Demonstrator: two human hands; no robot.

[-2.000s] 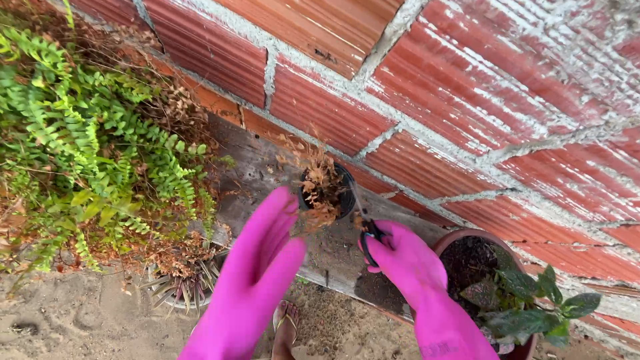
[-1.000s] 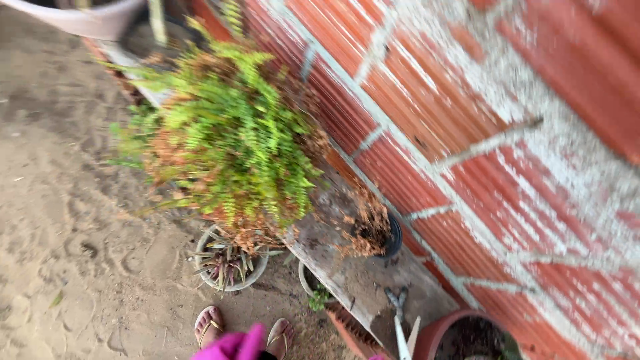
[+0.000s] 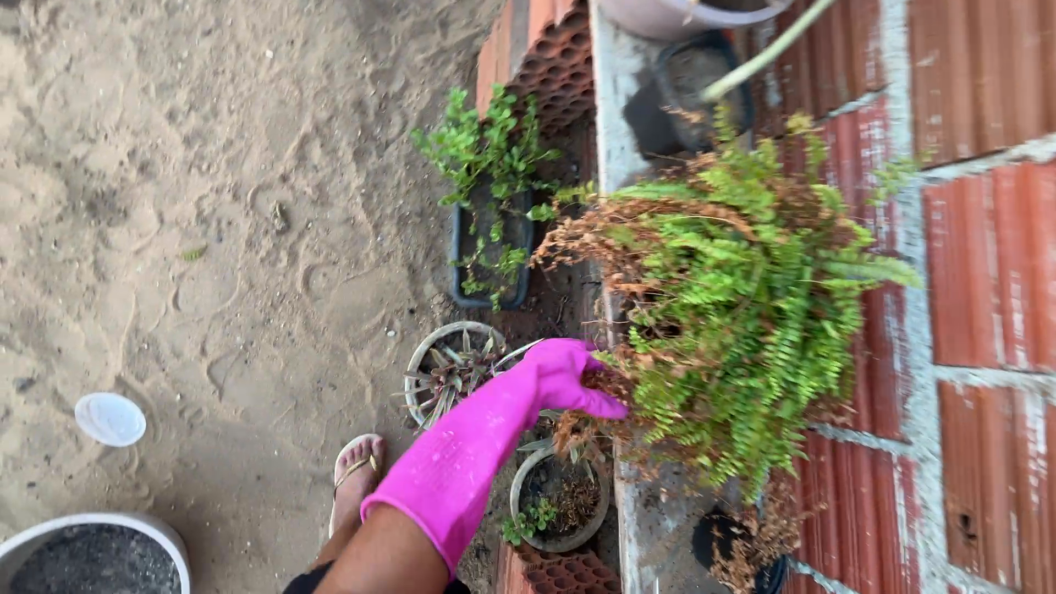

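My left hand (image 3: 577, 381), in a pink rubber glove, reaches to the near left edge of a potted fern (image 3: 734, 305). Its thumb and fingers are apart around brown, dried fronds (image 3: 609, 381); the fingertips are partly hidden, so I cannot tell whether it grips them. The fern has green fronds mixed with dry ones and stands on a ledge (image 3: 652, 528) against the wall. My right hand is out of view. A small black pot (image 3: 771, 573) with a dried plant (image 3: 755, 544) stands on the ledge below the fern.
A hollow-brick wall (image 3: 982, 272) runs along the right. Beside the ledge are a rectangular planter (image 3: 455, 264) and round pots (image 3: 410, 371) (image 3: 516, 495). A white dish (image 3: 110, 419) and a large pot (image 3: 169, 532) are on the sand. My sandalled foot (image 3: 356, 466) is below.
The view has swung round toward the fern. My left hand has moved from beside the small pot to the fern. My right hand, with black-handled scissors two seconds ago, has left the view.
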